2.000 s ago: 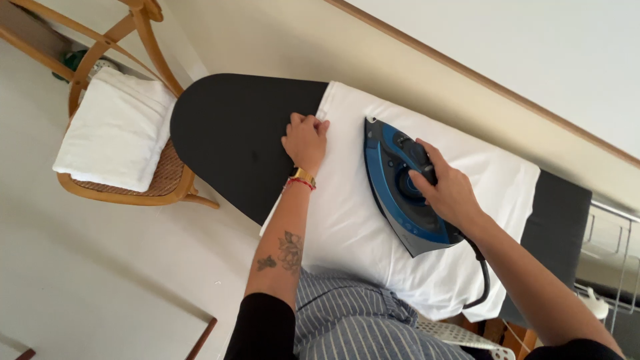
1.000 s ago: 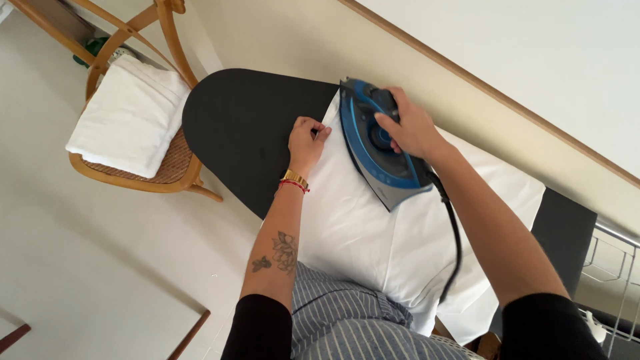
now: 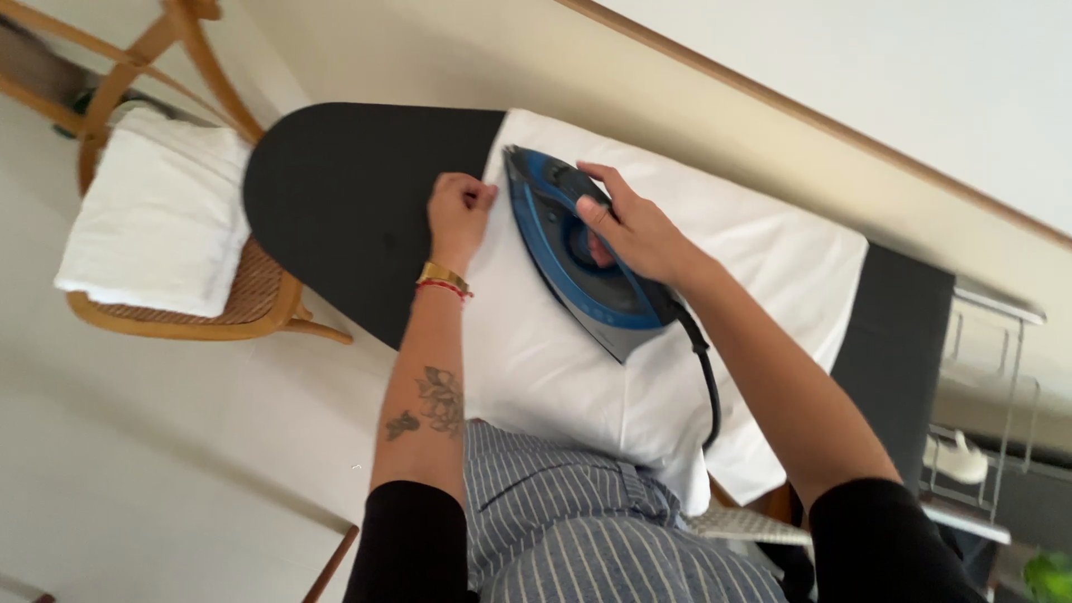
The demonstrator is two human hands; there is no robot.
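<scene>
A white cloth [image 3: 536,360] lies spread over the black ironing board [image 3: 360,184], with light creases in it. My right hand [image 3: 632,222] grips the handle of a blue and black steam iron [image 3: 548,243], which sits on the cloth near its left edge, tip toward the wall. My left hand [image 3: 461,213] is at that same edge, left of the iron, with its fingers curled and fingertips at the cloth; whether they pinch it is hard to tell. The iron's black cord [image 3: 712,394] hangs down over the cloth from the heel.
At the left a wooden chair [image 3: 289,306] with a woven seat holds a folded white cloth [image 3: 159,213]. A wall with a wooden ledge [image 3: 804,121] runs behind the board. A wire rack [image 3: 1009,402] stands at the right, above a green plant [image 3: 1047,574].
The iron, in my right hand, has moved from the cloth's far left edge back toward me. My left hand has stayed by the left edge of the cloth.
</scene>
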